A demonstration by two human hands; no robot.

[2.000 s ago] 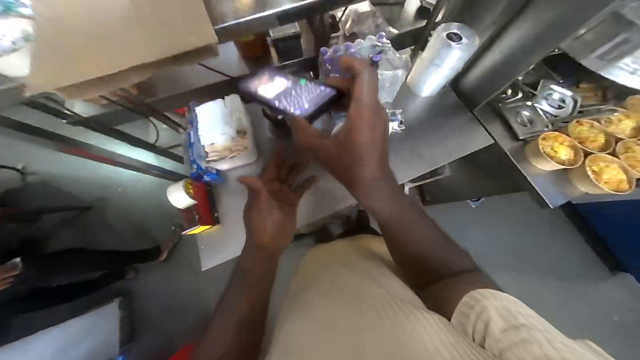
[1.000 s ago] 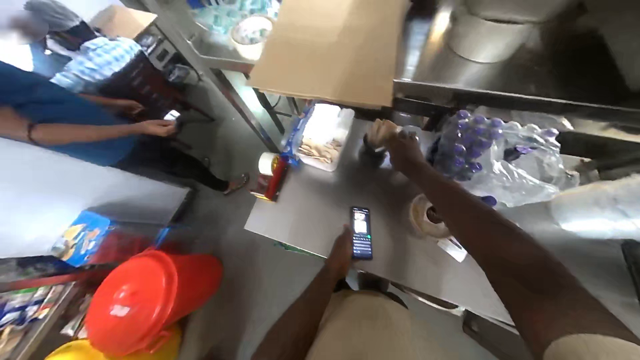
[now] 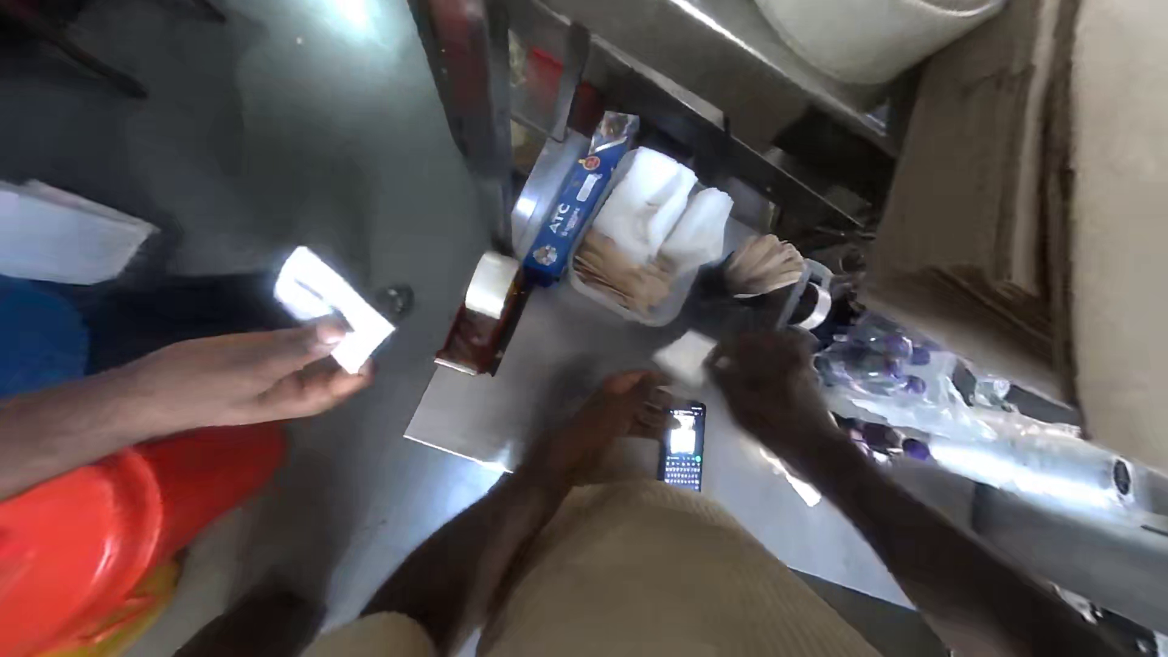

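My right hand (image 3: 766, 374) is above the metal table, its fingertips closed on the edge of a small white paper piece (image 3: 686, 357). Just left of it, my left hand (image 3: 630, 406) has its fingers apart at the upper left edge of a smartphone (image 3: 683, 447). The phone lies on the table with a lit screen and keyboard. Beyond my hands are a plastic tub (image 3: 652, 315) with white paper bags and flat wooden pieces, and a fan of similar wooden pieces (image 3: 765, 265) in a holder. A tape dispenser (image 3: 476, 339) with a white roll is near the left corner.
A blue ATC box (image 3: 570, 214) lies beside the tub. At left, a co-worker's hand (image 3: 274, 374) holds a bright white object (image 3: 333, 306). Purple-capped bottles (image 3: 881, 365), a foil-like roll (image 3: 1040, 470) and cardboard (image 3: 958, 192) stand at right. A red bucket (image 3: 82, 529) is lower left.
My right hand has come back from beside the tub toward the phone, with a white paper piece at its fingers. My left hand has shifted to the phone's upper end. A co-worker's hand appears close at left.
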